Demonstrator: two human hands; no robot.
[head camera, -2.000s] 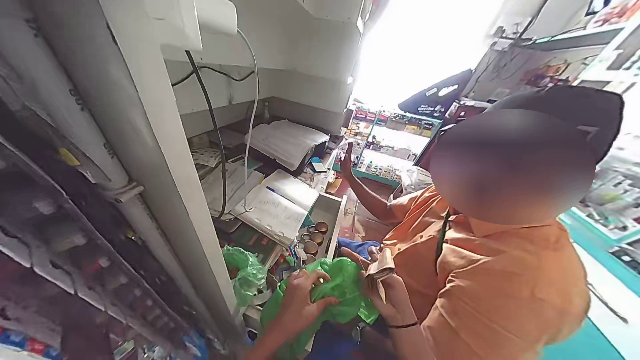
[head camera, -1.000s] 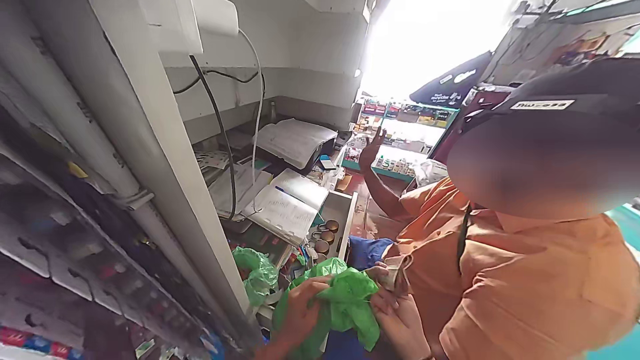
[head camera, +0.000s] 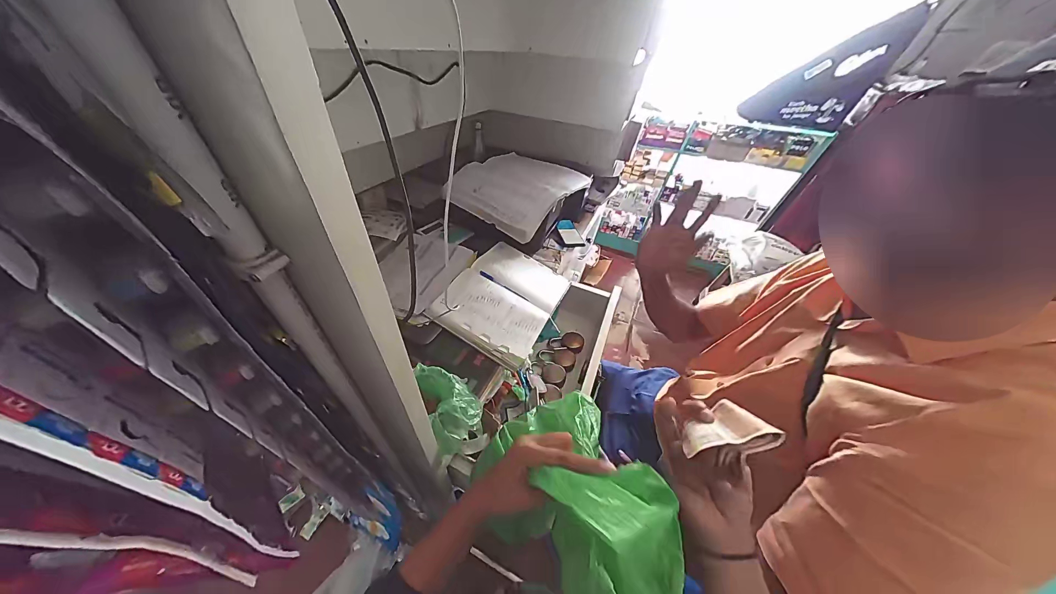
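Observation:
A crumpled green plastic bag (head camera: 619, 520) hangs at the bottom centre, its upper part gripped by my left hand (head camera: 528, 474). Just right of the bag is my right hand (head camera: 714, 487), with a dark band at the wrist. Its fingers hold a folded piece of paper (head camera: 730, 429) that looks like a banknote. Part of the palm and some fingers are hidden by the paper. A person in an orange shirt (head camera: 891, 421) is close on the right, with one hand (head camera: 672, 239) raised and its fingers spread.
An open drawer (head camera: 606, 330) holds round cups (head camera: 563, 357) and small items. Above it lie an open notebook (head camera: 499, 309) with a blue pen and a paper-covered machine (head camera: 516, 194). Another green bag (head camera: 450, 404) sits beside the pale post (head camera: 330, 223). Cables hang in front of the papers.
My right hand, close against the green bag one second ago, is now a little apart from it. The bag hangs more spread out below my left hand. The other person's hand stays raised.

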